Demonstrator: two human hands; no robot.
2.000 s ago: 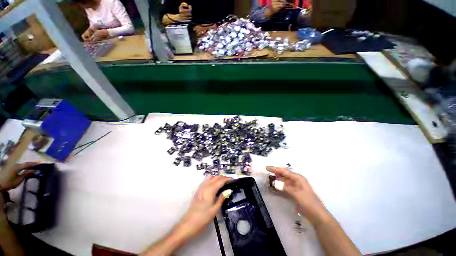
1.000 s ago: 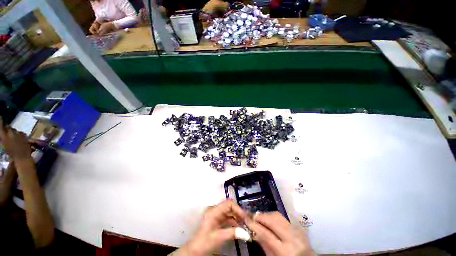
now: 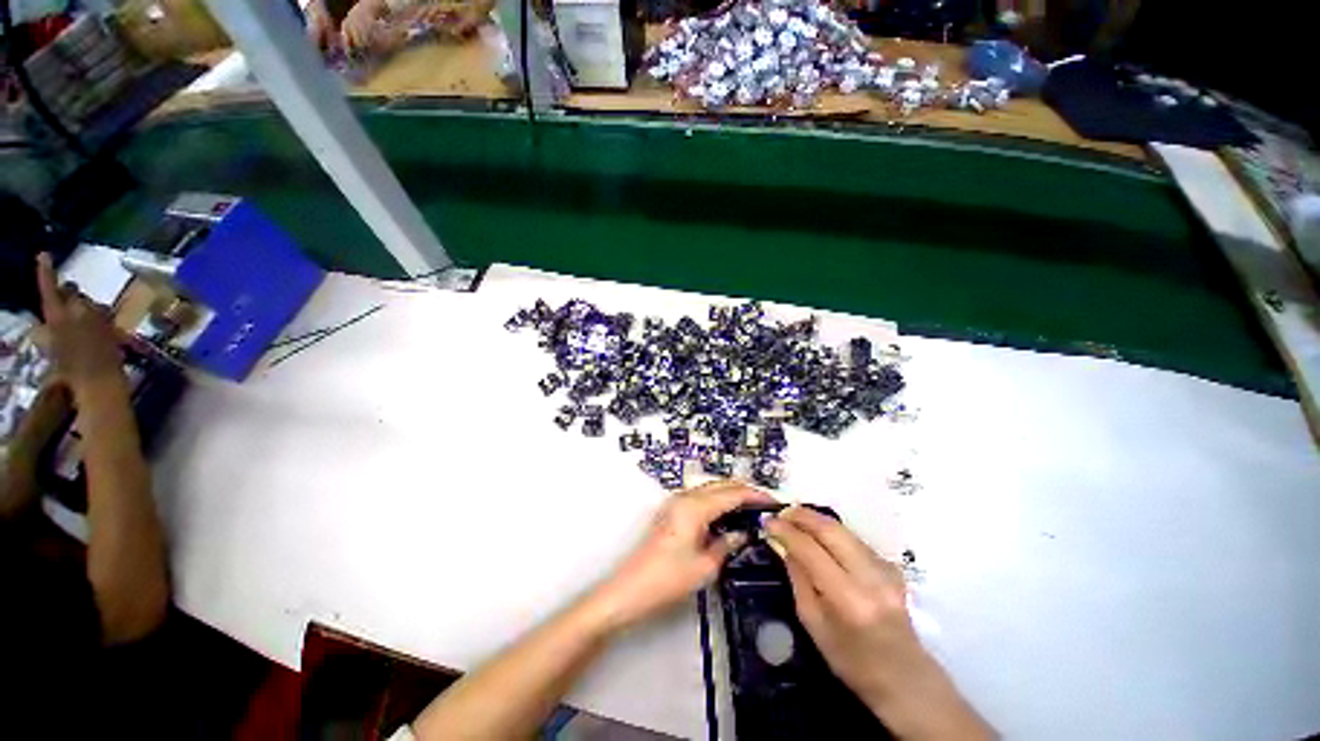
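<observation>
The glossy black housing point(image 3: 782, 688) stands at the near edge of the white bench, hollow side showing, with a pale round disc in its floor. My left hand point(image 3: 692, 547) grips its far left corner, thumb inside the rim. My right hand point(image 3: 847, 591) has its fingertips together inside the housing's far end, close to my left fingers. The fingers hide whether a small part is between them. The pile of small dark circuit board modules point(image 3: 709, 379) lies just beyond the housing.
A green conveyor belt point(image 3: 695, 196) runs behind the bench. A blue box point(image 3: 254, 290) with thin dark wires stands at left, beside a neighbour's raised hand and forearm point(image 3: 109, 434). A grey post point(image 3: 340, 145) slants down at upper left. Silver-white parts point(image 3: 775, 55) are heaped across the belt.
My hands, which worked together above the housing's middle, have moved to its far end and into it. The view has shifted. The neighbour's hand has risen in the picture.
</observation>
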